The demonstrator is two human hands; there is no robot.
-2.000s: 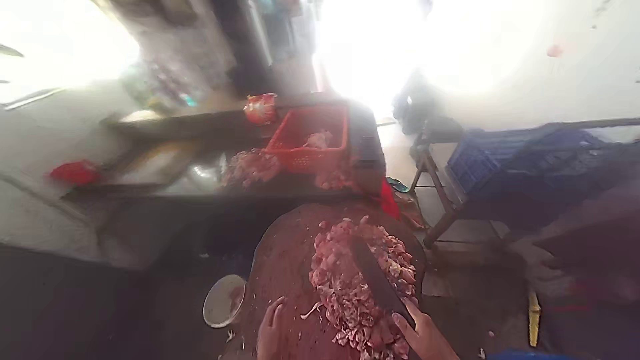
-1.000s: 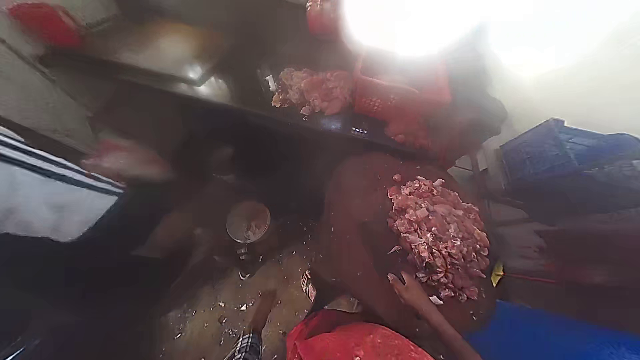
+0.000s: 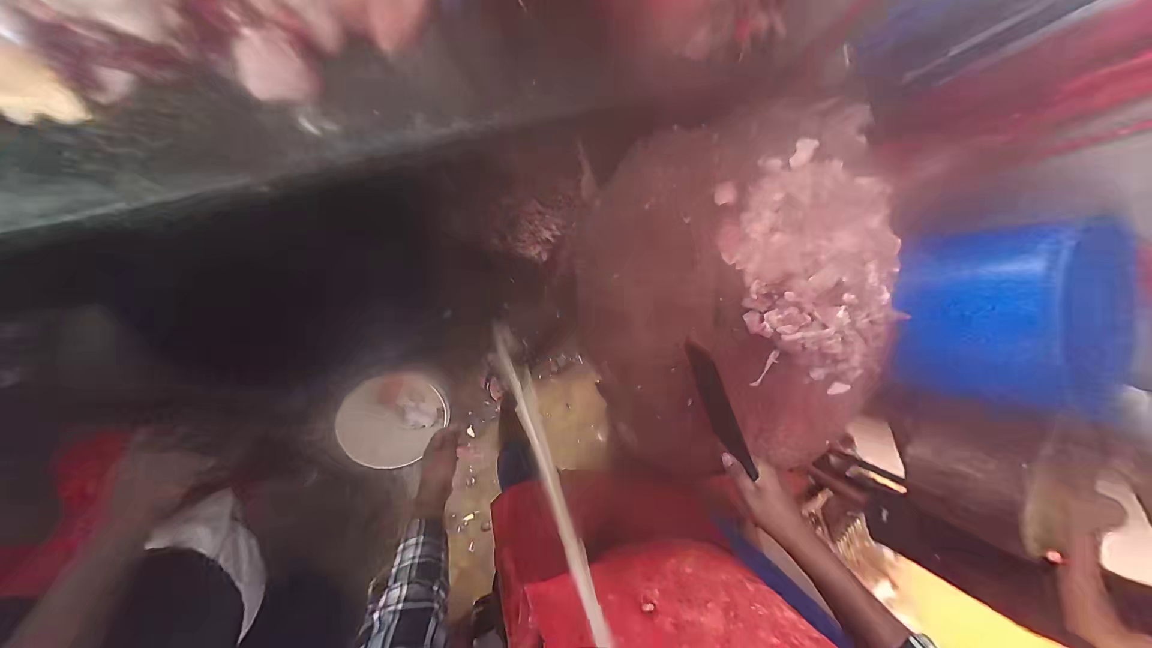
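Note:
My left hand [image 3: 438,459] is at the right rim of a round whitish container [image 3: 369,432], which has pale and pinkish pieces in it; whether its fingers grip the rim is unclear. My right hand [image 3: 758,490] is closed on the handle end of a dark cleaver [image 3: 717,400], whose blade lies over the near part of a round chopping block [image 3: 652,261]. A heap of chopped raw meat [image 3: 814,252] covers the block's right side, beyond the blade.
A blue plastic drum [image 3: 981,315] is right of the block. Blurred meat [image 3: 279,63] lies on a dark counter [image 3: 162,171] at upper left. Red cloth [image 3: 666,594] covers my lap, with a pale strip [image 3: 553,486] crossing it. Parts of other people show at lower left and lower right.
My left hand has gone from the block's left side to the whitish container. My right hand has left the meat heap and is now at the block's near edge. The view has swung strongly.

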